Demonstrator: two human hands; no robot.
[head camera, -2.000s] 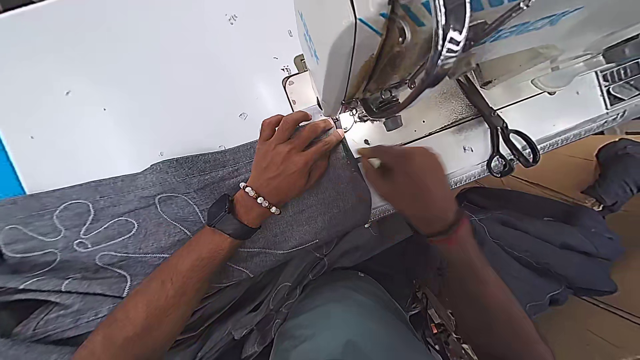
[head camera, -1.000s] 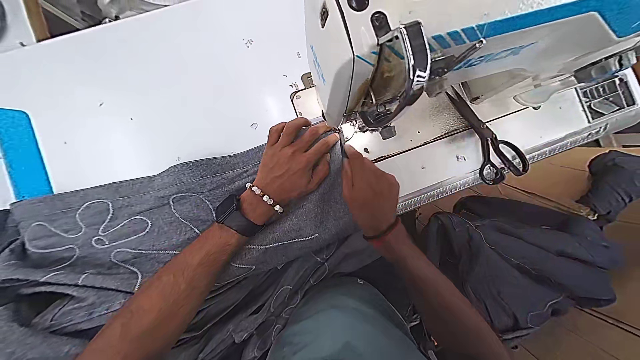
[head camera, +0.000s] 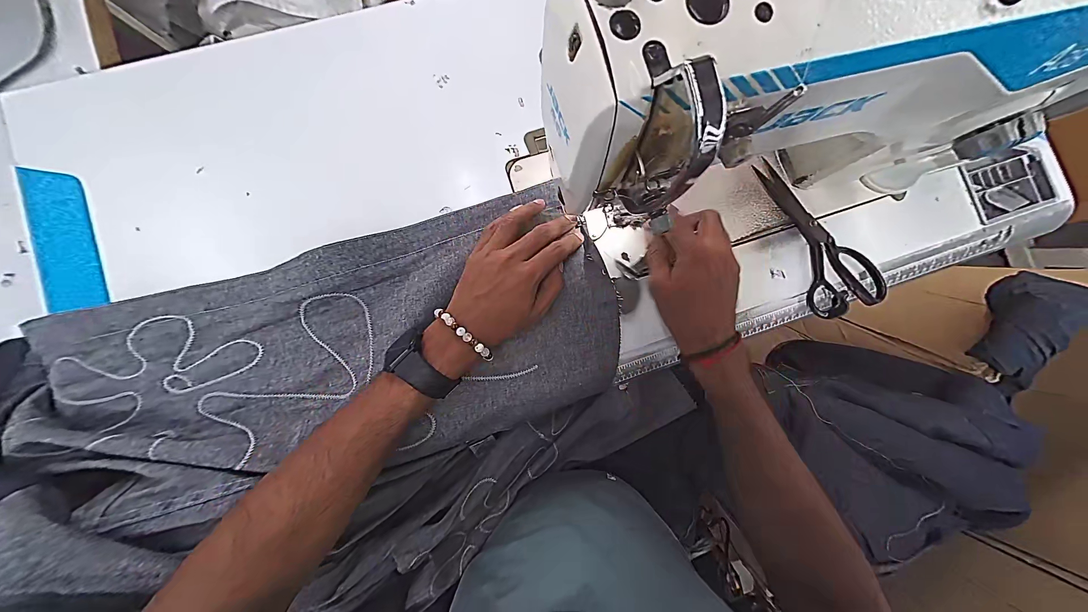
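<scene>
Grey denim-like fabric (head camera: 544, 340) with light flower stitching lies over the white table, its raw right edge just under the presser foot area of a white and blue industrial sewing machine (head camera: 586, 93). My left hand (head camera: 510, 272) rests flat on the fabric with spread fingers, fingertips close to the needle area. Right of the needle, off the fabric, my right hand (head camera: 697, 272) has curled fingers near a small metal part beside the presser foot; whether it pinches anything is hidden. Black-handled tailor's shears (head camera: 823, 246) lie on the machine bed to its right.
A measuring scale (head camera: 765, 321) runs along the table's front edge. Dark garments (head camera: 901, 433) lie on brown cardboard (head camera: 1045, 459) at the lower right. Thread scraps dot the white table (head camera: 340, 127). A small compartment tray (head camera: 1010, 187) is set in at the far right.
My right hand has moved off the fabric's edge to beside the needle area, on the right. My left hand stays on the fabric by the presser foot.
</scene>
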